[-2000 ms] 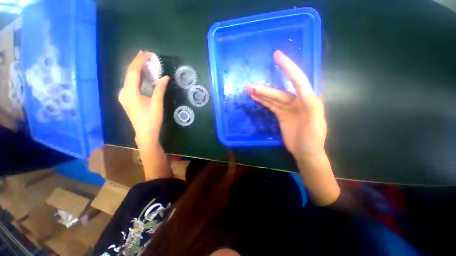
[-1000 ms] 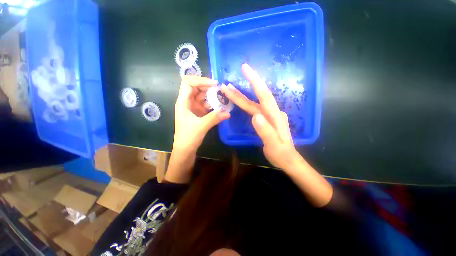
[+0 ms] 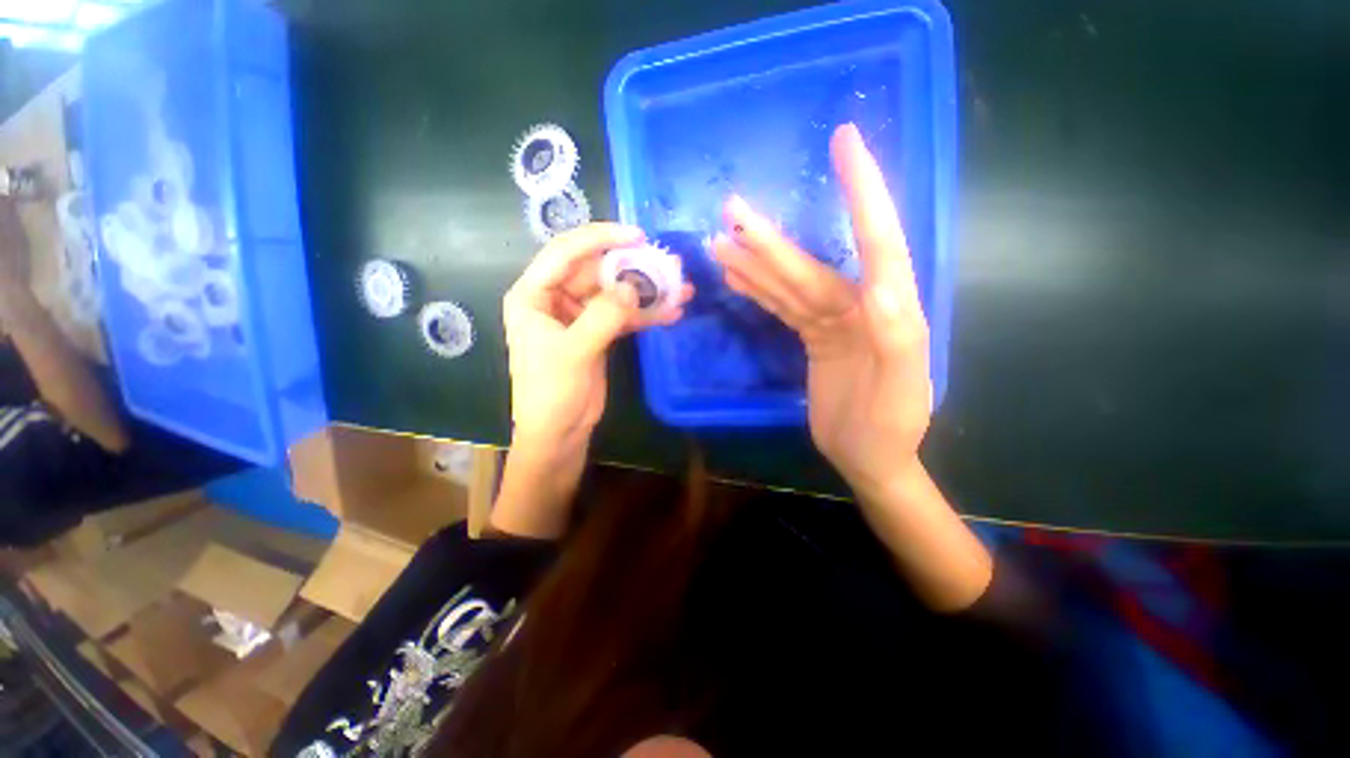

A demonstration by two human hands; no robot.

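My left hand (image 3: 560, 333) holds a white plastic gear (image 3: 662, 273) with a dark centre between thumb and fingers, over the left wall of the shallow blue parts tray (image 3: 628, 178). My right hand (image 3: 851, 319) is raised over the tray, palm up, with its index finger stretched out. A tiny dark piece (image 3: 739, 230) shows on one of its fingertips. Dark specks lie in the tray, partly hidden by the hand. Two white gears (image 3: 543, 159) touch each other left of the tray. Two more gears (image 3: 446, 329) lie farther left.
A deeper blue bin (image 3: 274, 237) with many white gears stands at the bench's left end. Open cardboard boxes (image 3: 356, 570) are below the bench at lower left. Another person's arm (image 3: 62, 378) shows at the far left. The bench's pale edge runs below my hands.
Over two seconds, my left hand moved right, and gears now lie in new places. In the last second, my right hand moved slightly away from the held gear and turned palm up. Another person's arm appeared.
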